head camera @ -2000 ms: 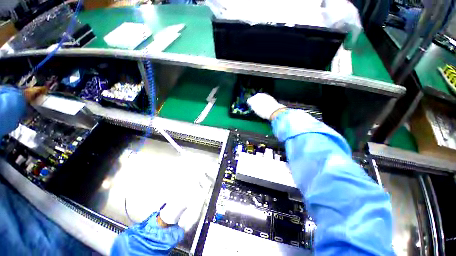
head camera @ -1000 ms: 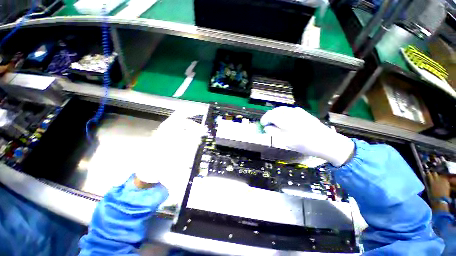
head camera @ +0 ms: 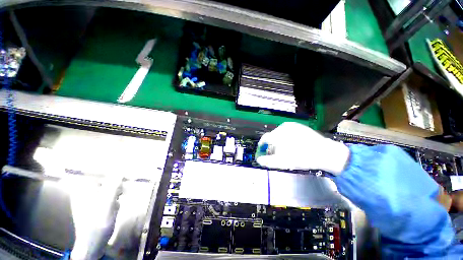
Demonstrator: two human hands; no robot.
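A dark circuit board (head camera: 299,220) lies in its black carrier (head camera: 155,223), with a silver-white heatsink (head camera: 223,183) across it. My gloved right hand (head camera: 292,148) is over the board's back part, its fingertips closed on a small blue-green component (head camera: 263,149). The hand hides the board under it, so I cannot tell if the component touches the board. My gloved left hand (head camera: 94,216) is left of the carrier over the shiny metal plate, partly lost in glare and cut off by the bottom edge. Its grip cannot be made out.
On the green shelf behind are a black tray of blue-green parts (head camera: 205,63), stacked silver strips (head camera: 266,91) and a pale strip (head camera: 137,78). A blue coiled cord (head camera: 11,122) hangs at far left. A cardboard box (head camera: 414,109) and another person's hand (head camera: 452,200) are at right.
My right hand went from the parts tray to the board and now pinches a small component there. My left hand has moved down and left, off the carrier's side. The view has moved closer.
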